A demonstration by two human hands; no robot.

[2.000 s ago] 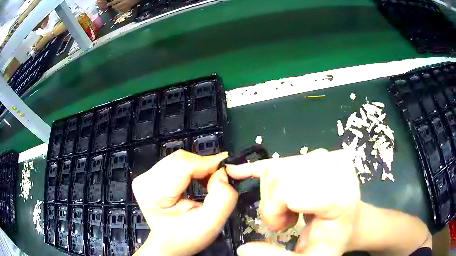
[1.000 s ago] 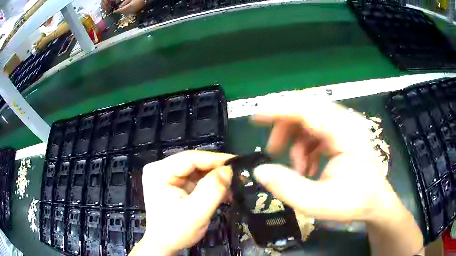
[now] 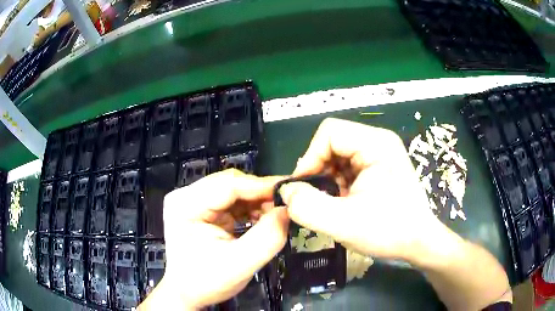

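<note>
A black phone housing [image 3: 311, 266] hangs between my hands, its upper end between my fingers and its slotted grille end low. My left hand [image 3: 228, 234] pinches its upper left edge. My right hand [image 3: 371, 194] has its thumb on the upper end, with the fingers bent behind it. Pale flakes [image 3: 359, 265] lie under the housing, and some show through its opening. Whether a small piece is between my fingertips cannot be told. The black blister tray [image 3: 152, 130] on the left holds housings in rows; one middle-row pocket looks flat and dark.
White slivers [image 3: 439, 170] lie in a pile on the right, beside another filled tray [image 3: 517, 164]. An empty-looking black tray [image 3: 474, 36] lies on the green belt [image 3: 304, 54], beyond the white edge strip [image 3: 328, 104]. A white post [image 3: 21, 124] stands left. Small pale piles lie far left.
My right hand reached away from the housing toward the right, then came back onto its upper end. The housing has turned more upright. The tray on the belt has shifted left in view.
</note>
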